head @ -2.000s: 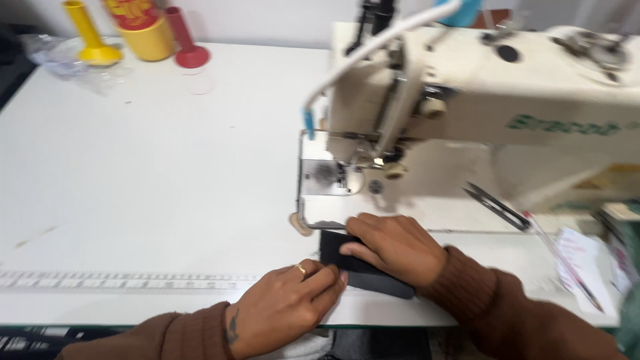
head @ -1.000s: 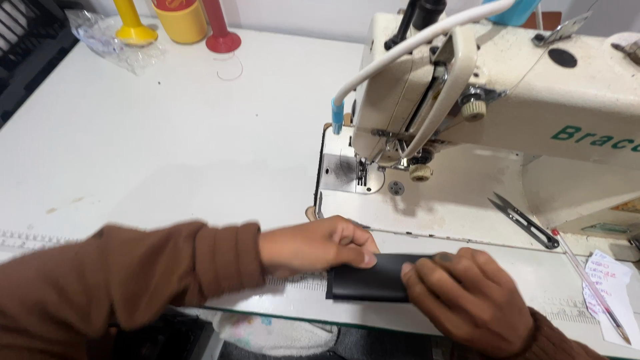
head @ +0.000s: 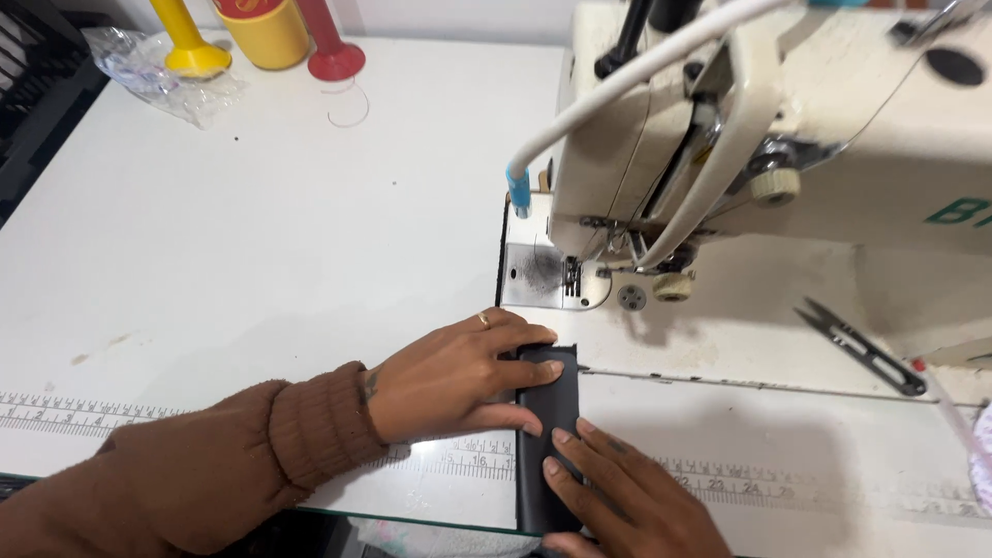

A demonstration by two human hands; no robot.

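Note:
A folded black strip of fabric or leather-like material (head: 547, 434) lies lengthwise from the table's front edge up to the bed of a sewing machine (head: 744, 325). My left hand (head: 473, 372), with a ring on one finger, rests on its upper part, fingertips pressing at the top end and thumb on the left side. My right hand (head: 628, 496) lies on its lower right side with fingers spread on the surface. Just beyond is the needle plate (head: 539, 277), under the machine's head.
Black thread snips (head: 860, 346) lie on the machine bed at right, near a pen (head: 957, 422). A measuring tape (head: 70, 416) runs along the front. Yellow (head: 198, 54) and red (head: 335, 58) thread stands and a plastic bag (head: 159, 81) are at the back left.
The black strip has turned from lying sideways to pointing away from me. My left hand has moved to its far end, my right hand to its near part.

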